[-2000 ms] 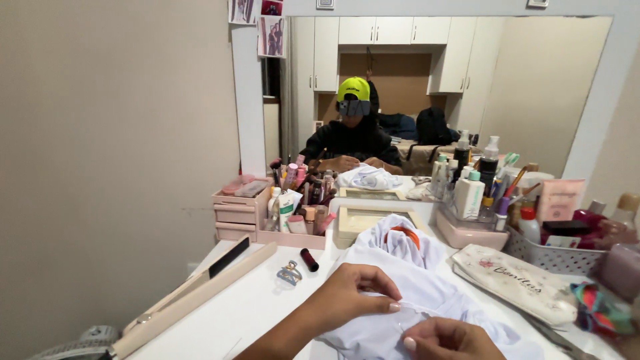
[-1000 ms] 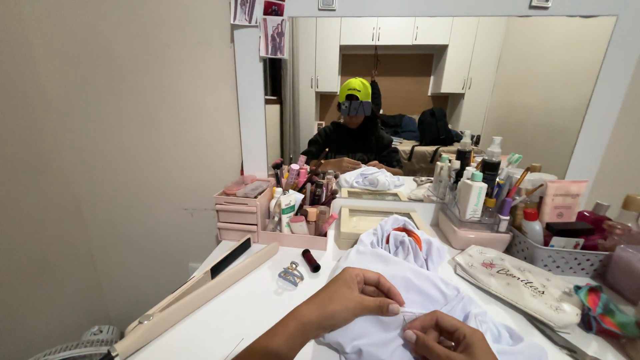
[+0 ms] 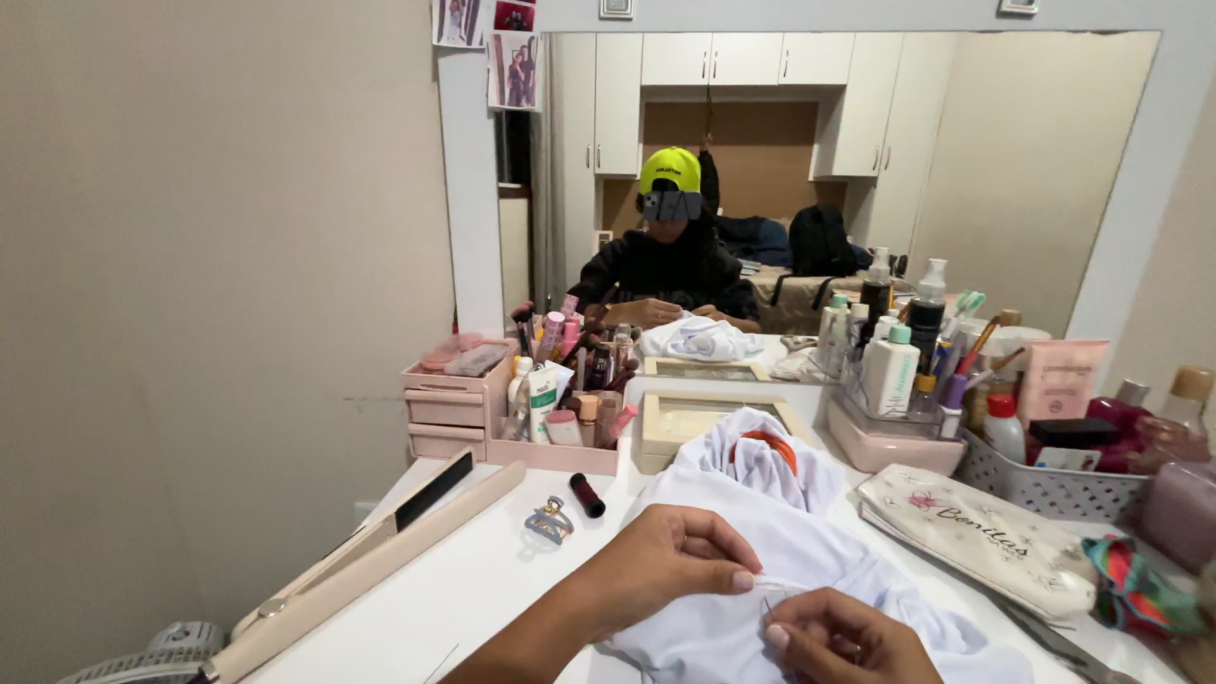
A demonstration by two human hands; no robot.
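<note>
White fabric [image 3: 807, 532] with an orange part [image 3: 768, 451] near its far end lies bunched over the white table. My left hand [image 3: 665, 560] pinches an edge of this fabric between thumb and index finger. Close on its right, my right hand [image 3: 836, 632] has thumb and index finger together on a thin needle [image 3: 768, 608], whose end points up toward the pinched edge. A thread is too fine to follow clearly. The mirror [image 3: 1026, 142] also reflects both hands at the fabric.
A hair straightener [image 3: 380, 560], a claw clip [image 3: 549, 521] and a dark red tube [image 3: 587, 496] lie left. Behind stand a pink organizer [image 3: 446, 408] and a cream box [image 3: 655, 432]. Right are a white pouch [image 3: 978, 541], a grey basket [image 3: 1054, 489] and a scrunchie [image 3: 1130, 584].
My right hand has shifted slightly relative to my left, and the needle at its fingertips now shows more upright. My left hand still pinches the white fabric.
</note>
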